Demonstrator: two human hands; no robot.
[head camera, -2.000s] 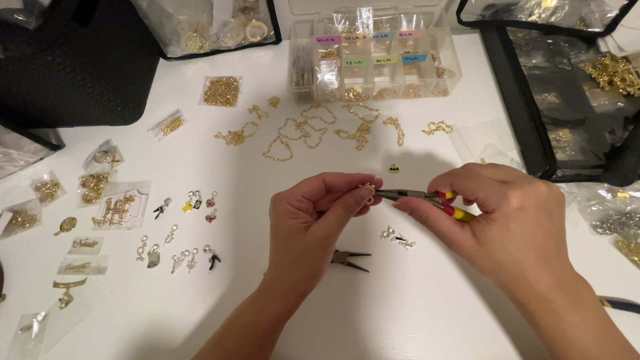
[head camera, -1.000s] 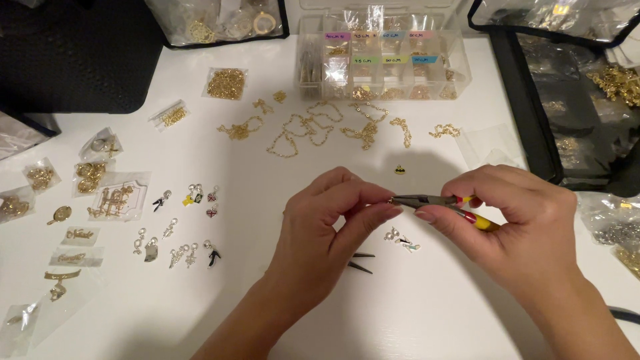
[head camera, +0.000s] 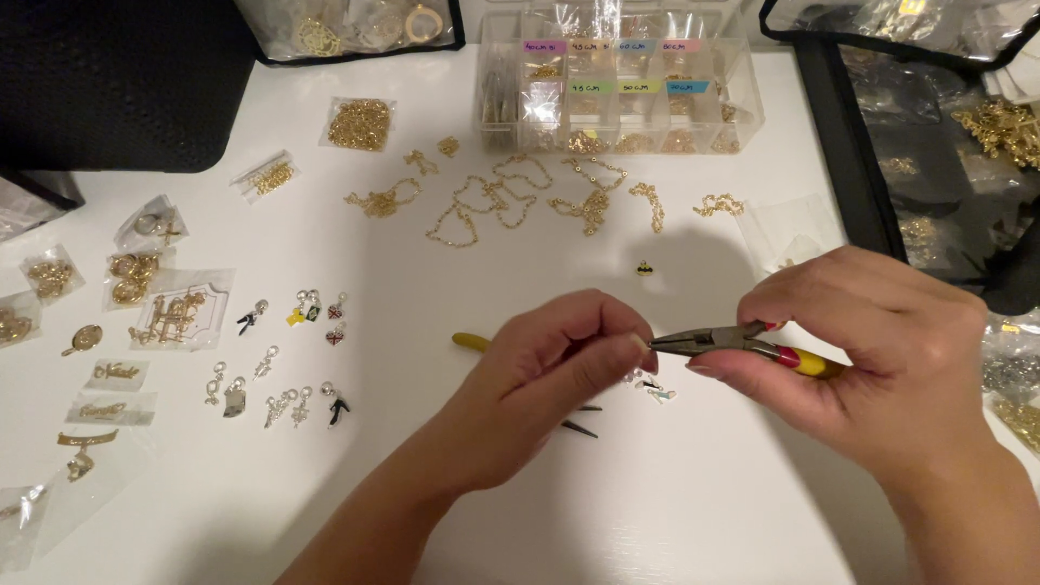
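Observation:
My right hand is closed around long-nose pliers with red and yellow grips, their tips pointing left. Thumb and forefinger of my left hand are pinched together at the plier tips, on a small piece mostly hidden by the fingers. A second pair of pliers lies under my left hand, with a yellow handle and dark jaws showing. Small silver-coloured charms lie just below the plier tips. Above them sits a black and yellow charm.
Gold-coloured chains lie behind my hands, before a clear compartment box with coloured labels. Several charms and small bags of gold-coloured parts are at left. A black case stands open at right; a black bag is back left.
My left fingers and the plier tips have stayed together, shifting slightly. The small piece seen at my left fingertips two seconds ago is now mostly hidden.

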